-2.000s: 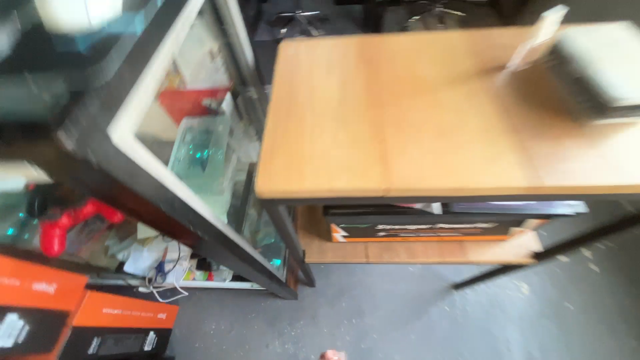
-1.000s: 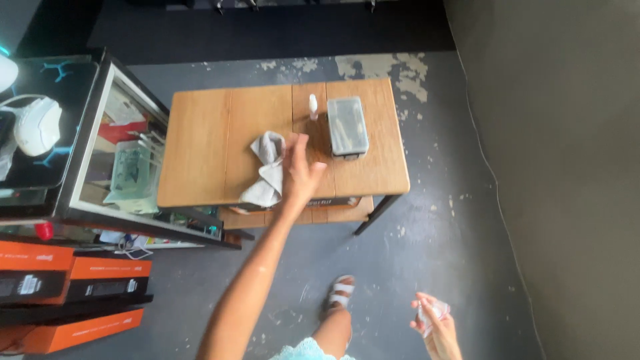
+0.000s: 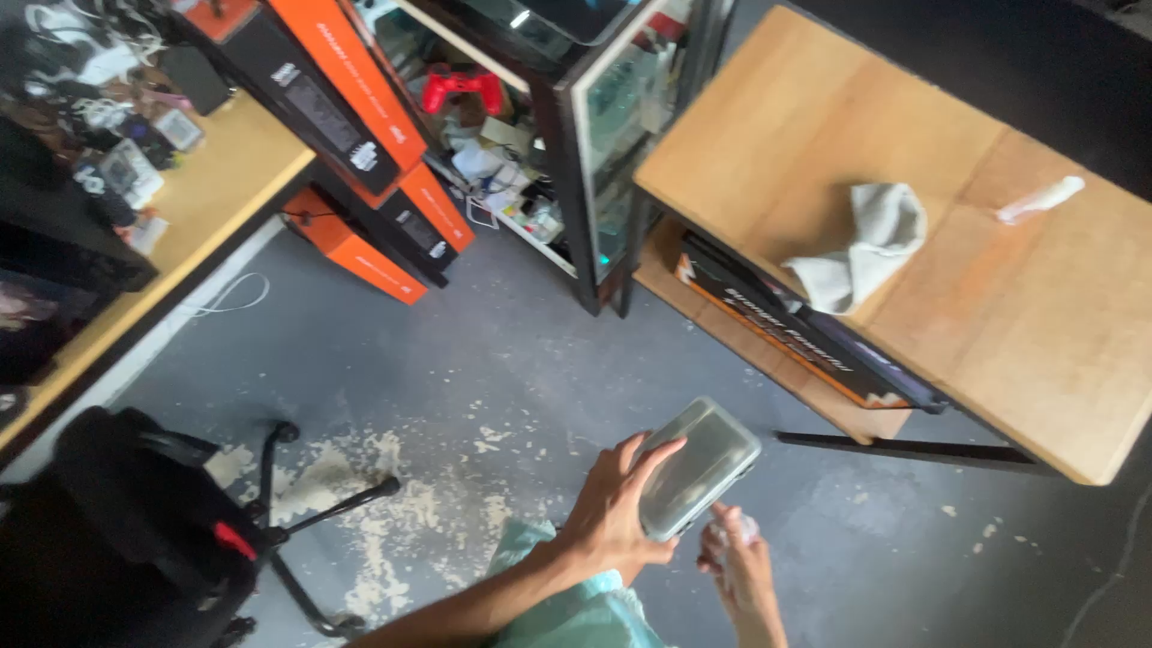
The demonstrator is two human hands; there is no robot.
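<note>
My left hand (image 3: 616, 504) grips a clear-lidded plastic case (image 3: 702, 468) above the floor, fingers on one long side and thumb at the lower end. Close to the case's lower right side, my right hand (image 3: 740, 562) is closed on a small clear, crumpled-looking item (image 3: 740, 529), partly hidden by the fingers. On the wooden table (image 3: 1017, 360) lies a folded grey-white cloth (image 3: 868, 252), near the front edge. A small white-capped clear tube (image 3: 1039, 200) lies farther back on the same top. Neither hand touches the table.
Below the tabletop, a shelf holds a black and orange box (image 3: 783, 333). A glass-sided cabinet (image 3: 562, 171) with a red game controller (image 3: 462, 88) stands left of it, beside stacked orange-black boxes (image 3: 360, 108). A cluttered desk (image 3: 243, 162) and a black wheeled chair (image 3: 153, 531) are at left.
The case, on the table one second ago, is now in my left hand, away from the table. My left hand has left the cloth's side. The view has swung and turned strongly.
</note>
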